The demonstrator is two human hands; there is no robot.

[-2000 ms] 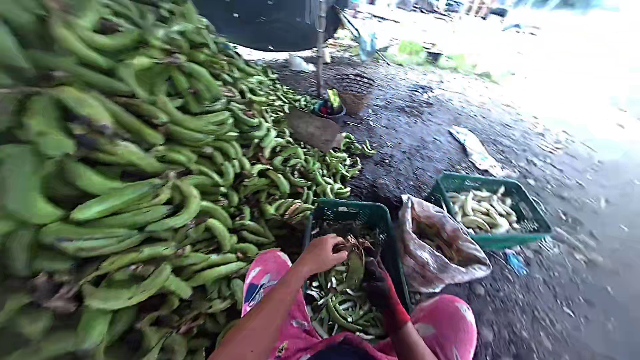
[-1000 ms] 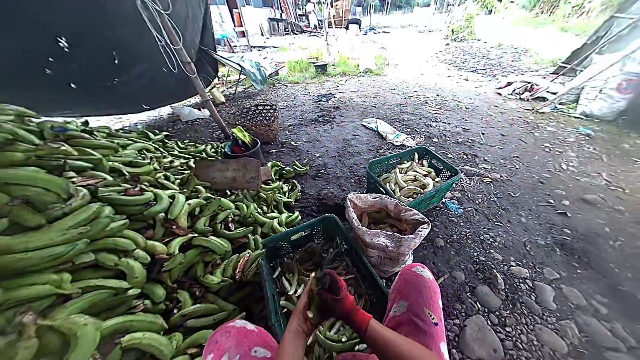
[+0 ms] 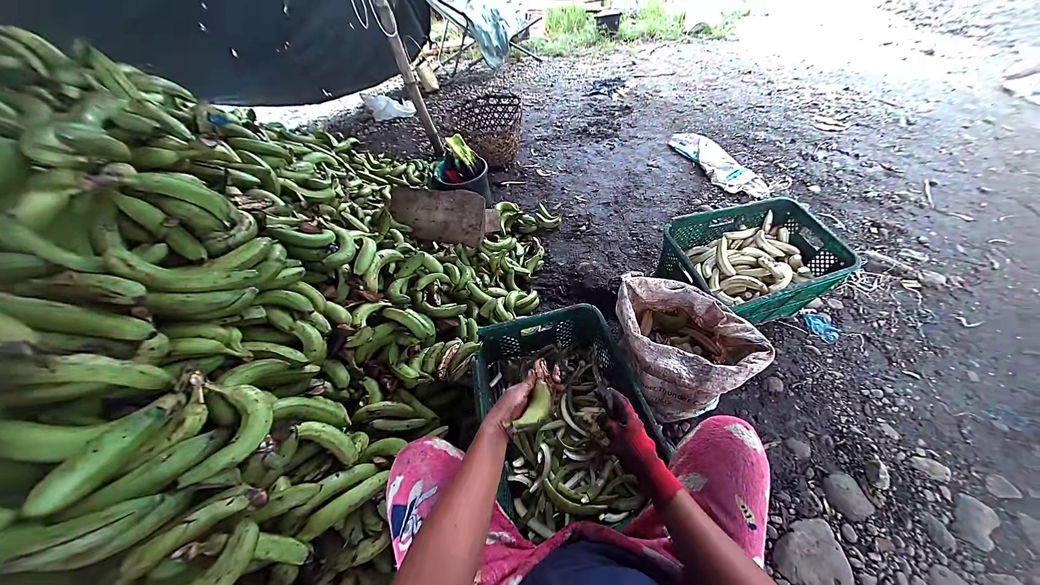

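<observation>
My bare left hand (image 3: 513, 404) holds a green plantain (image 3: 535, 405) by its stem end over a green plastic crate (image 3: 487, 357) between my knees. Strips of green peel (image 3: 569, 479) fill much of that crate. On the crate's right side is my right hand (image 3: 624, 422), in a red glove with dark fingers. Its fingers are curled, and whether they hold a tool cannot be made out. To the left rises a large heap of green plantains (image 3: 187, 276). Peeled plantains (image 3: 751, 262) lie in a second green crate (image 3: 845, 264) at the right.
An open woven sack (image 3: 682, 378) with peelings stands between the crates. Beyond the heap are a wooden board (image 3: 439, 216), a dark bucket (image 3: 475, 183), a wicker basket (image 3: 487, 134) and a pole (image 3: 410, 77). An empty-looking white sack (image 3: 719, 165) lies on the gravel; stones (image 3: 812, 552) lie at the lower right.
My hands, close together one second ago, are now apart, the left on the plantain and the right at the crate's right side. The view has shifted.
</observation>
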